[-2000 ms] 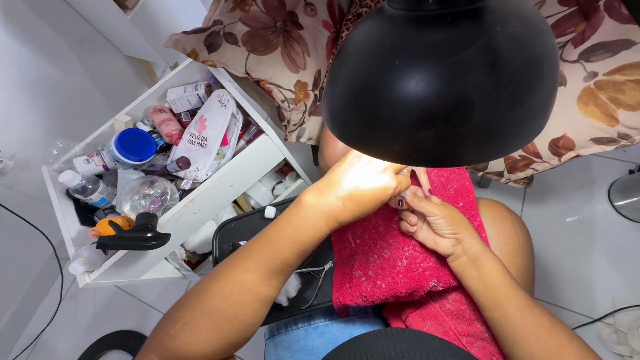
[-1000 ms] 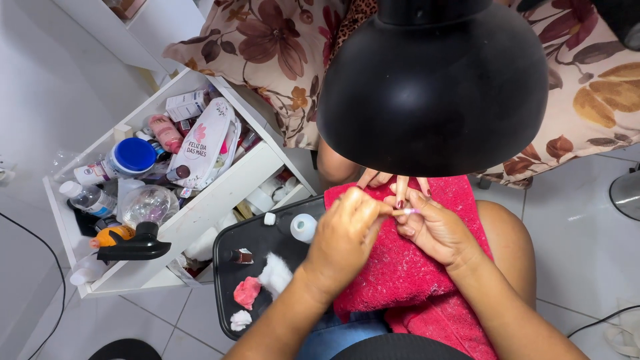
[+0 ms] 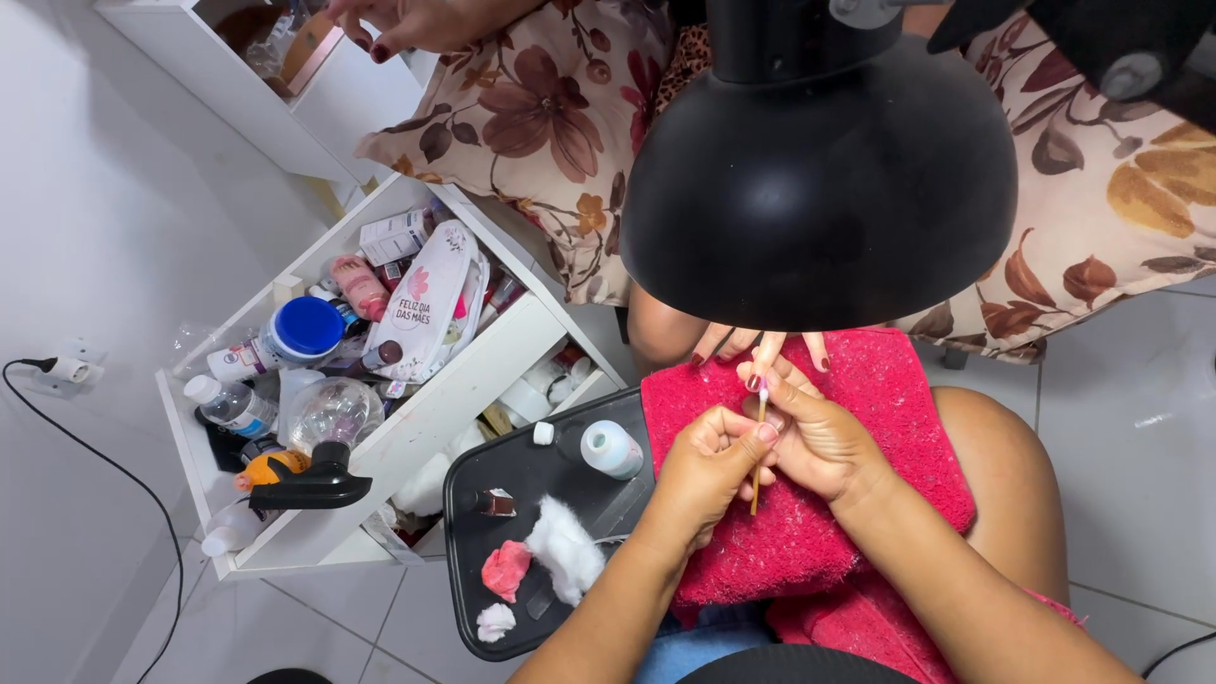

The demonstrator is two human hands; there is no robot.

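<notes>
My left hand pinches a thin wooden stick whose upper end is wrapped in white cotton. That cotton tip touches or nearly touches a dark red nail on a finger of another person's hand. My right hand holds this finger from the side. Both hands are over a red towel laid across a lap. On a black tray at the left are an uncapped white bottle, a white cap, a small dark nail polish bottle, white cotton and a pink cotton wad.
A black lamp shade hangs just above the hands. An open white drawer full of bottles, with a black spray nozzle at its edge, is left of the tray. A floral cushion lies beyond. The other person's second hand is at the top.
The left arm covered much of the tray at first; it has since drawn back toward me, and the tray's things show. The other person's second hand has come into view at the top left.
</notes>
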